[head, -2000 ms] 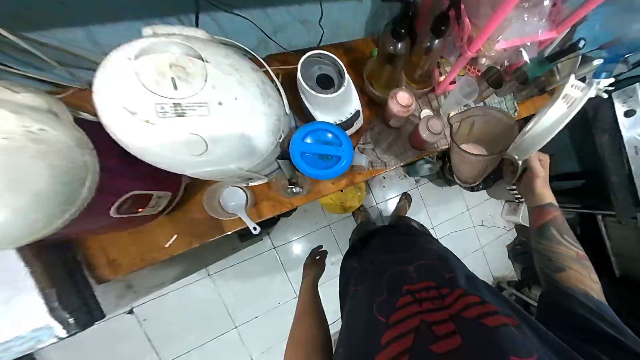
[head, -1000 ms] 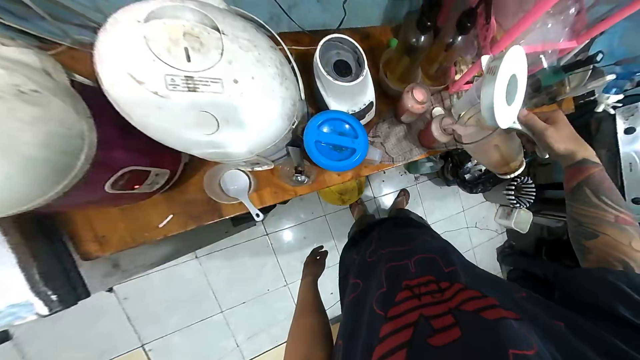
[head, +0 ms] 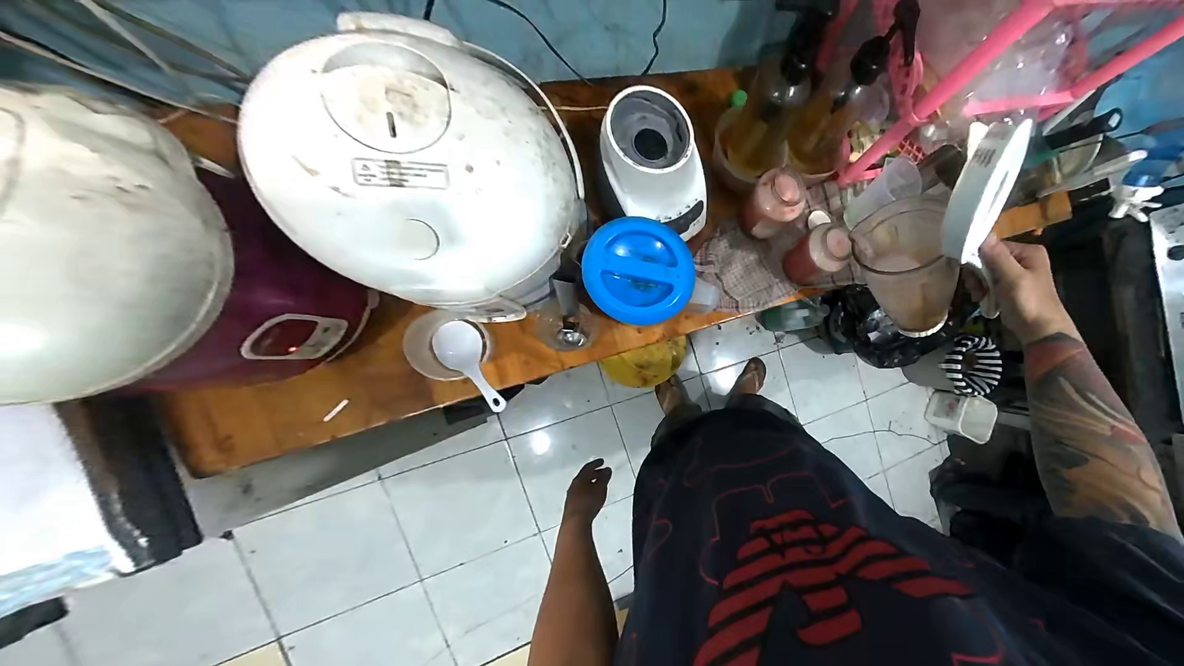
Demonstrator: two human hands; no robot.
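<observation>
My right hand (head: 1022, 282) grips the handle of a clear blender jar (head: 906, 264), coated inside with brownish residue, beyond the table's right front edge. A white lid (head: 990, 185) stands tilted at the jar's rim, on the handle side. Hanging over the floor tiles, my left hand (head: 588, 490) holds nothing, its fingers loosely apart. The white blender base (head: 652, 157) stands on the wooden table, with a blue-lidded container (head: 638, 270) in front of it. Left of that are a small glass (head: 566, 324) and a white ladle (head: 460, 350) resting on a plastic cup.
A large white rice cooker (head: 407, 231) and a purple cooker (head: 277, 314) fill the table's left. Pink-capped bottles (head: 775, 202) stand on a checked cloth (head: 740, 268) near pump bottles (head: 768, 116) and a pink rack (head: 962, 69). Below are a black bag (head: 865, 324) and a yellow object (head: 645, 361).
The white lid has gone from lying flatter over the jar's top to standing steeply at its rim, exposing the jar's mouth. My left hand still hangs at my side.
</observation>
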